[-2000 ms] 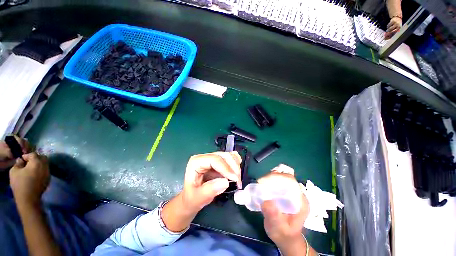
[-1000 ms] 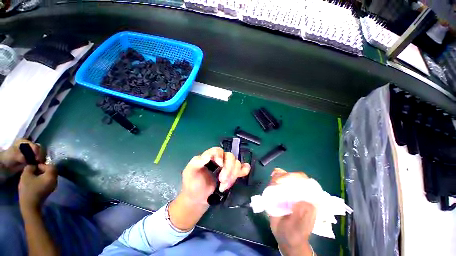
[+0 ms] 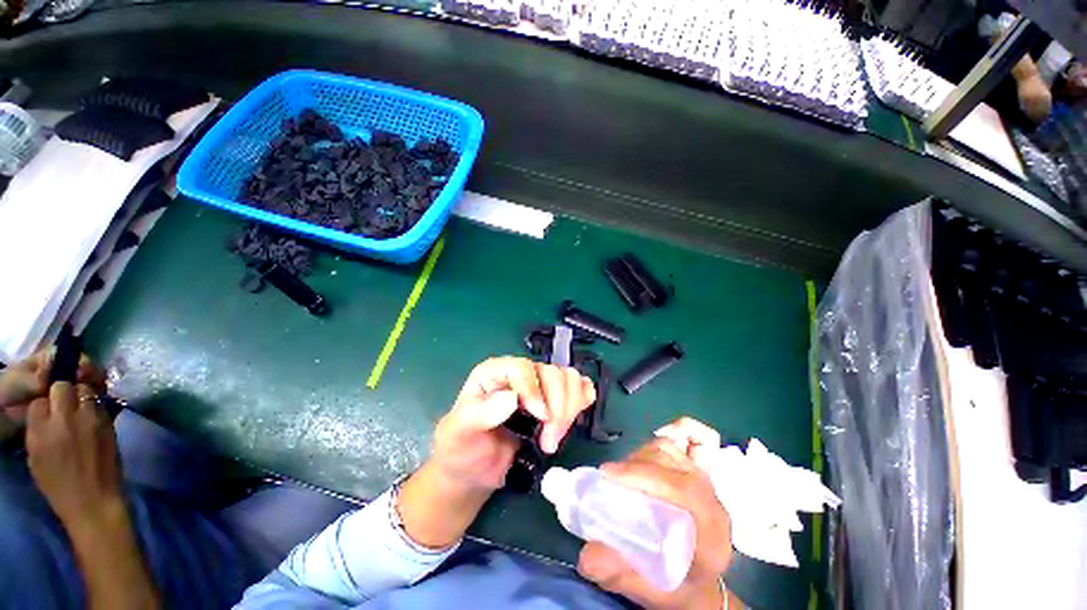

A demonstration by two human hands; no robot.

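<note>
My left hand point(image 3: 495, 423) holds a black plastic part point(image 3: 526, 453) between thumb and fingers, partly hidden by the hand. My right hand point(image 3: 679, 506) holds a translucent white bottle point(image 3: 626, 524), tilted, its tip pointing left at the black part. Whether the tip touches the part I cannot tell. A crumpled white cloth point(image 3: 763, 495) is at the right side of my right hand, partly behind the fingers. Several black bars lie loose on the green bench beyond my hands, one of them point(image 3: 652, 367) to the right and a pair point(image 3: 635, 282) farther back.
A blue basket point(image 3: 443, 226) of small black pieces stands at back left, with more pieces point(image 3: 277, 253) beside it. A co-worker's hands point(image 3: 72, 411) hold a dark bar at left. A film-wrapped stack point(image 3: 882, 405) with black parts stands at right. White spiky trays point(image 3: 715, 42) line the back ledge.
Since one second ago, the cloth has moved from over the bottle to the right, and the bottle shows again with its tip at the black part. The left hand has shifted only slightly.
</note>
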